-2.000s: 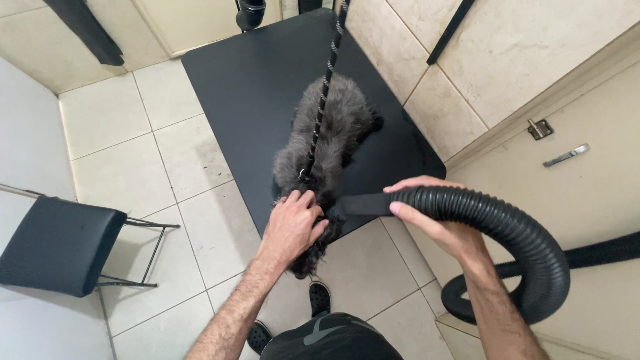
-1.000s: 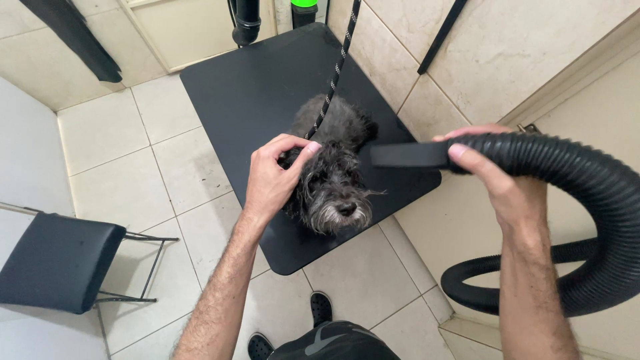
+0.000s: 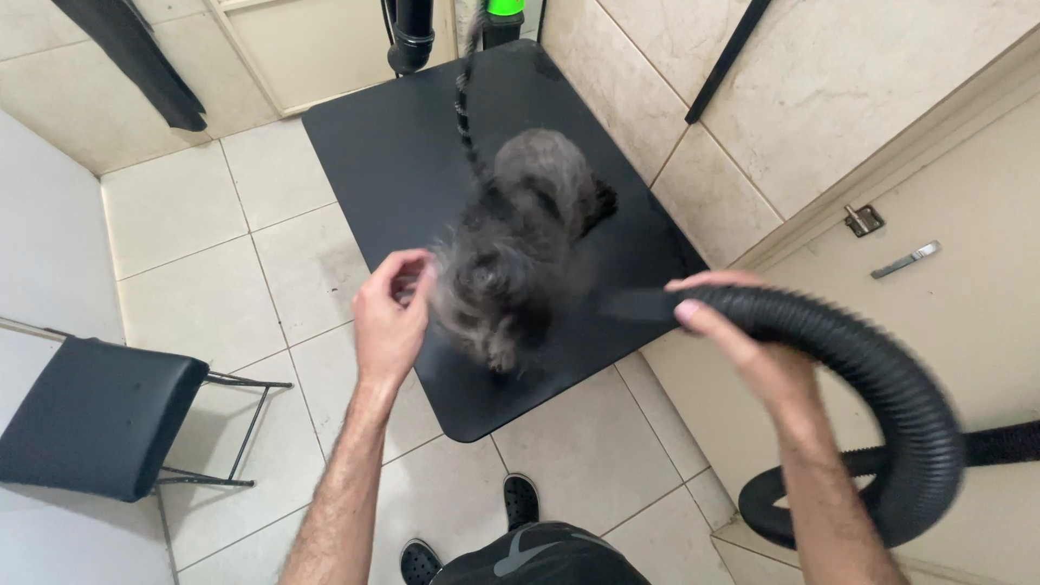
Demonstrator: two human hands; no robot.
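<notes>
A small gray and black dog (image 3: 520,244) is on a black grooming table (image 3: 398,162), its head blurred by motion. A black braided leash (image 3: 463,106) runs up from its neck. Beside the dog's head, my left hand (image 3: 396,313) has thumb and fingers curled close at the fur; whether they pinch any hair is unclear. My right hand (image 3: 747,341) grips the end of a black corrugated dryer hose (image 3: 902,366). The flat nozzle (image 3: 642,304), also blurred, points left at the dog from the right.
At the left stands a dark padded chair (image 3: 106,414) with metal legs. Tiled walls (image 3: 731,171) border the table's far right side, and a cream door (image 3: 975,325) with a metal latch (image 3: 864,219) is at the right. Black clogs (image 3: 521,500) are on the tiled floor below.
The dog's face, turned up toward me a second ago, is now lowered and blurred. My left hand has shifted from the top of its head to its left side in view. The nozzle is lower.
</notes>
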